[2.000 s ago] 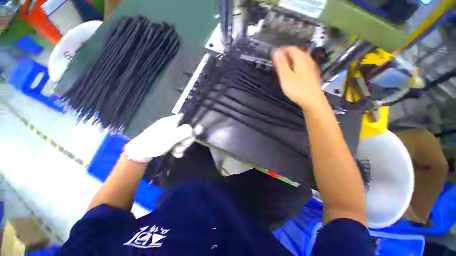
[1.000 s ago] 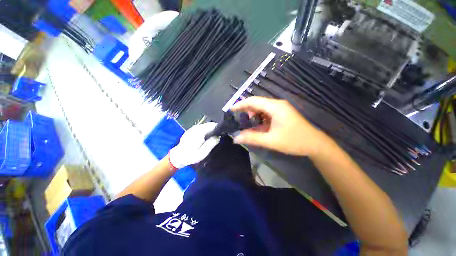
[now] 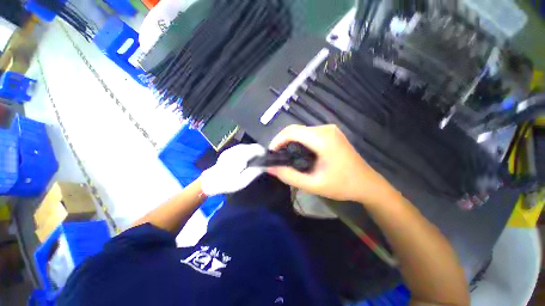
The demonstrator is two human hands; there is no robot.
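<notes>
My left hand (image 3: 233, 170) wears a white knit glove and grips one end of a small bundle of black cables (image 3: 281, 158) in front of my body. My bare right hand (image 3: 325, 161) is curled around the same bundle, whose rounded dark end shows between thumb and fingers. The rest of the bundle is hidden by the hands. Black cables (image 3: 382, 119) lie in a row on the dark table. A pale slotted rail (image 3: 294, 86) lies at the table's left edge, with a few cable ends across it. The picture is blurred.
A thick pile of black cables (image 3: 224, 57) lies on the green mat at the left. The press's steel mould area (image 3: 445, 57) stands behind the table. Blue bins (image 3: 116, 40) are on the floor at the left. A white bucket (image 3: 511, 269) is at the lower right.
My right hand has come from the mould area to my left hand, and both now hold the bundle. Since a second ago the hands have stayed together; the view has shifted slightly.
</notes>
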